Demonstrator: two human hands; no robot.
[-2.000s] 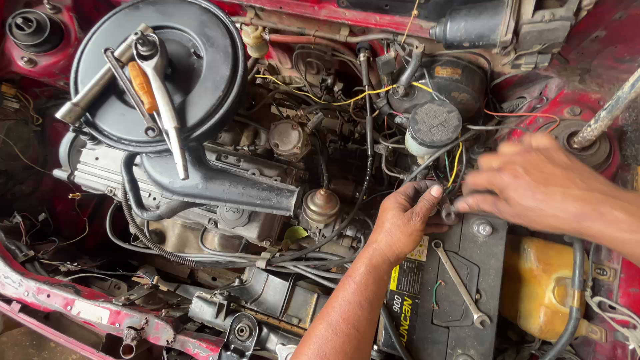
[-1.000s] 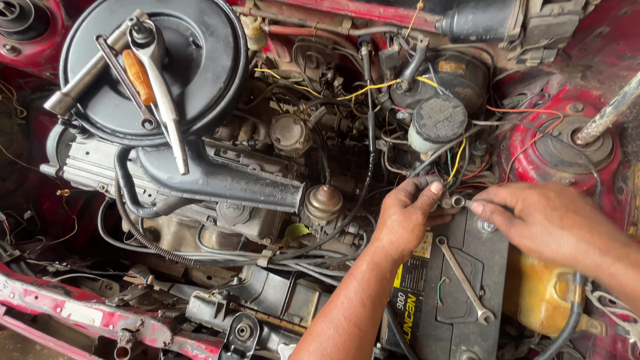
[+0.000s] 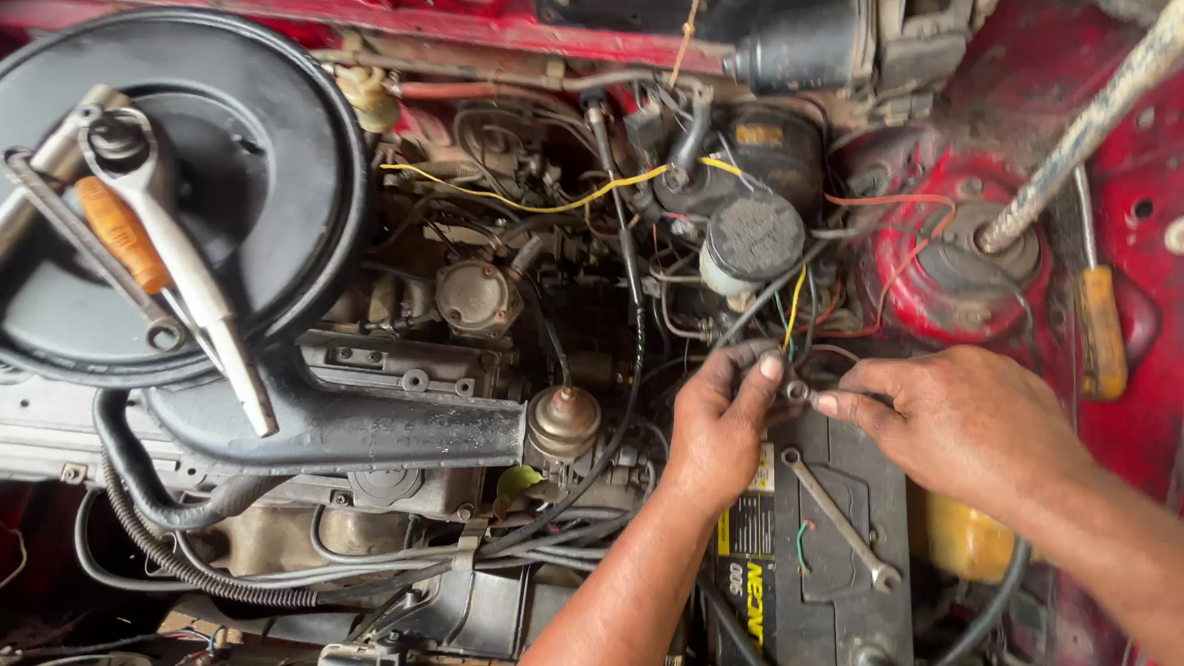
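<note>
My left hand [image 3: 731,416] pinches a battery cable terminal clamp [image 3: 783,388] between thumb and fingers, above the upper end of the black car battery [image 3: 837,490]. At the clamp, the ring end of a small wrench [image 3: 797,390] shows; my right hand [image 3: 925,416] grips its other end, mostly hidden by the fingers. A combination wrench [image 3: 837,518] lies on the battery top, near a short green wire [image 3: 802,548]. Yellow, red and dark wires run down to the left hand from beside the brake fluid reservoir [image 3: 754,245].
On the black air cleaner [image 3: 268,176] lie a ratchet [image 3: 176,240], an orange-handled screwdriver [image 3: 120,236] and a ring wrench [image 3: 83,240]. A hood prop rod [image 3: 1082,129] slants over the strut tower at right; another orange-handled tool [image 3: 1101,333] rests beyond it. A yellowed plastic tank [image 3: 967,541] sits beside the battery.
My right hand, blurred over the battery's upper end two seconds ago, is now steady with the wrench at the clamp. My left hand stays at the clamp.
</note>
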